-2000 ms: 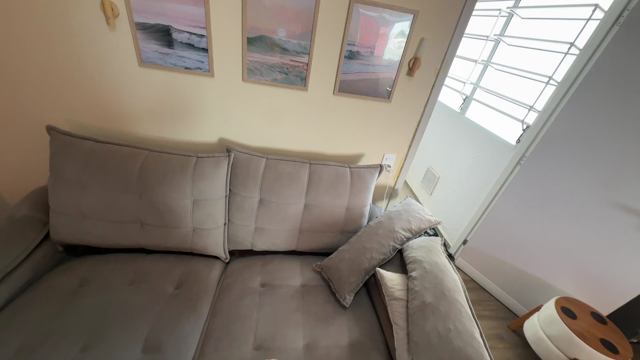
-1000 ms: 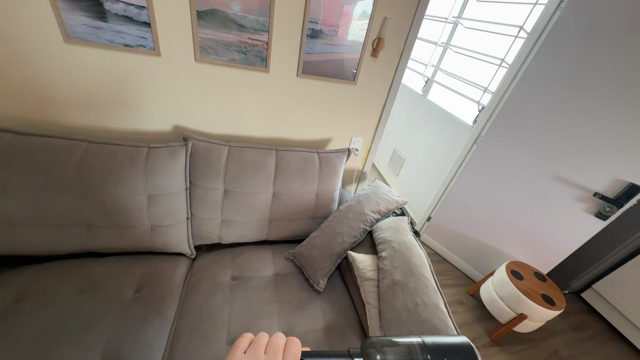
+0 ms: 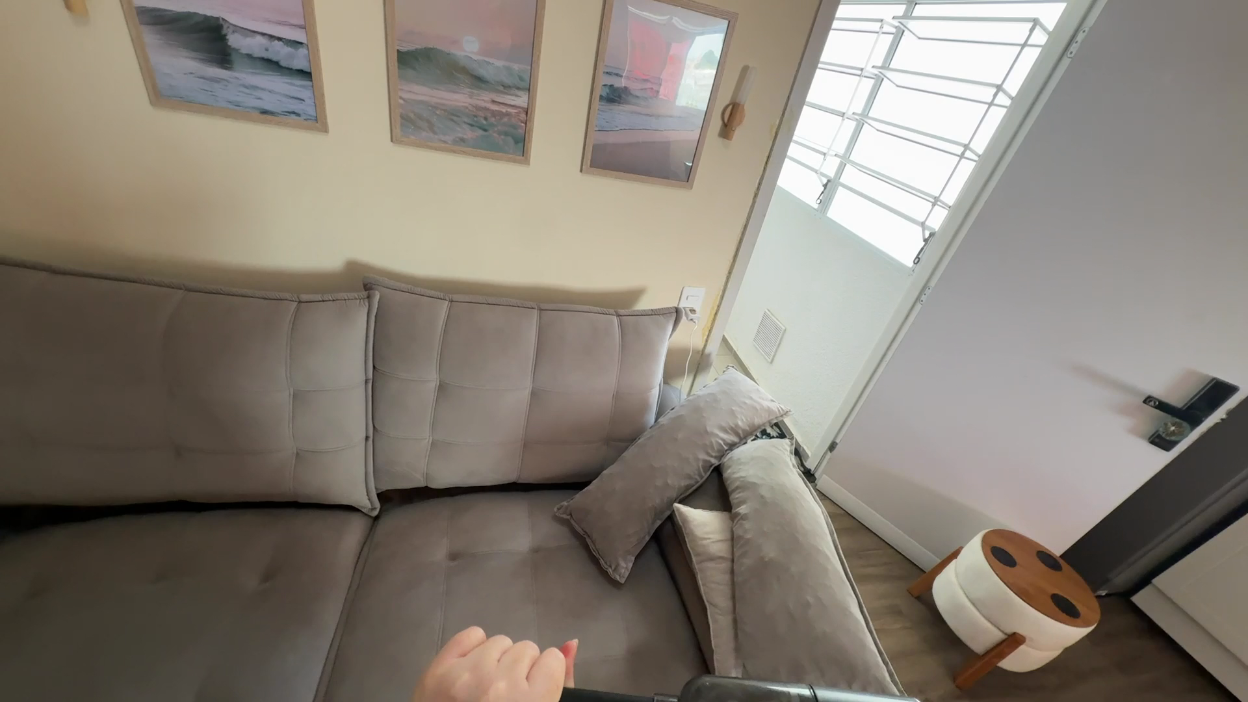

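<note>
My left hand (image 3: 495,669) is at the bottom edge, its fingers closed around the dark handle of a black device (image 3: 746,690), possibly a handheld vacuum. The handle runs right from the fist to a rounded, glossy body, cut off by the frame. Both are in front of the grey sofa seat (image 3: 517,595). Beyond them, a grey oblong cushion (image 3: 673,468) leans across the sofa's right corner. Another grey cushion (image 3: 790,575) lies along the armrest, with a paler cushion (image 3: 710,565) tucked beside it. My right hand is not in view.
Two tufted back cushions (image 3: 526,390) stand against the wall. Three framed sea pictures (image 3: 463,78) hang above. A power cord runs from a wall outlet (image 3: 691,298). To the right are a door (image 3: 1014,322) with a black handle and a round white stool (image 3: 1014,604) with wooden legs.
My left hand and the black device, absent from the oldest frame, came into view at the bottom edge a second ago and now show lower in the frame. The cushions have not plainly moved.
</note>
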